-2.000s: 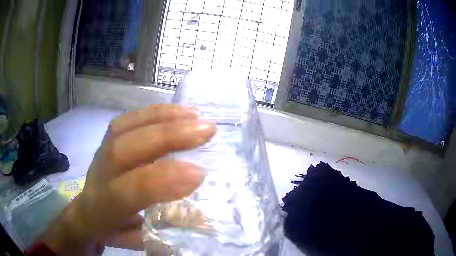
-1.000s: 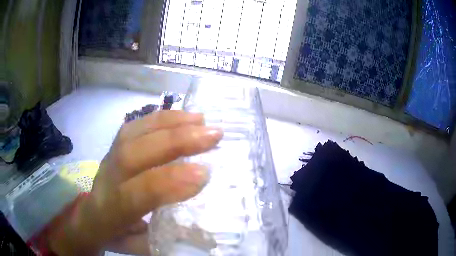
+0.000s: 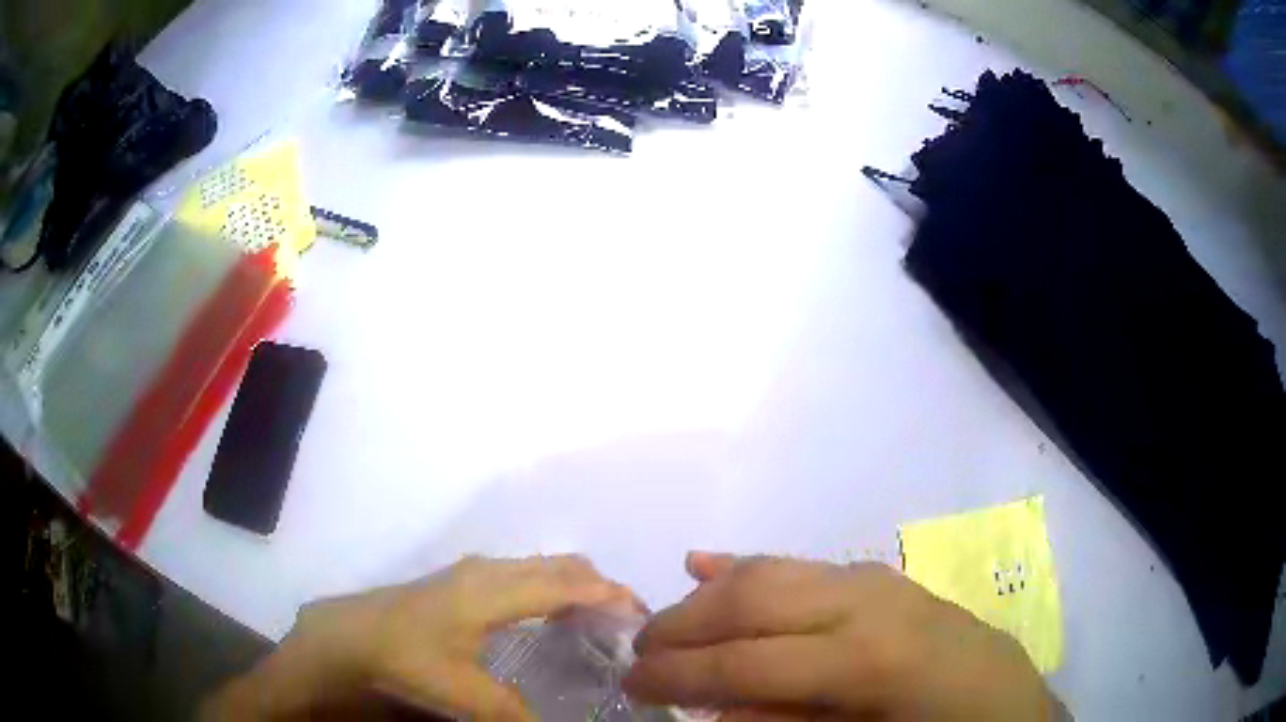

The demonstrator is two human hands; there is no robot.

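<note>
A clear, ridged plastic bottle [image 3: 571,669] is low at the table's near edge, cut off by the bottom of the picture. My left hand [image 3: 423,638] is curved around its left side and holds it. My right hand [image 3: 832,642] is on its upper right part, with the fingers over its top. The fingers hide the bottle's mouth, and I cannot make out a cap.
Black garments [image 3: 1100,325] lie piled at right, with a yellow sticker sheet [image 3: 983,571] nearer me. Bagged garments [image 3: 564,71] lie at the far side. At left are red-edged clear bags [image 3: 141,353], a phone [image 3: 265,437], another yellow sheet [image 3: 254,198], a small dark tool [image 3: 344,226] and a black bag [image 3: 124,134].
The bottle, raised close before my face in my left hand, is now down at the near edge. My right hand has come into view on it. My view has tipped from the window to the table.
</note>
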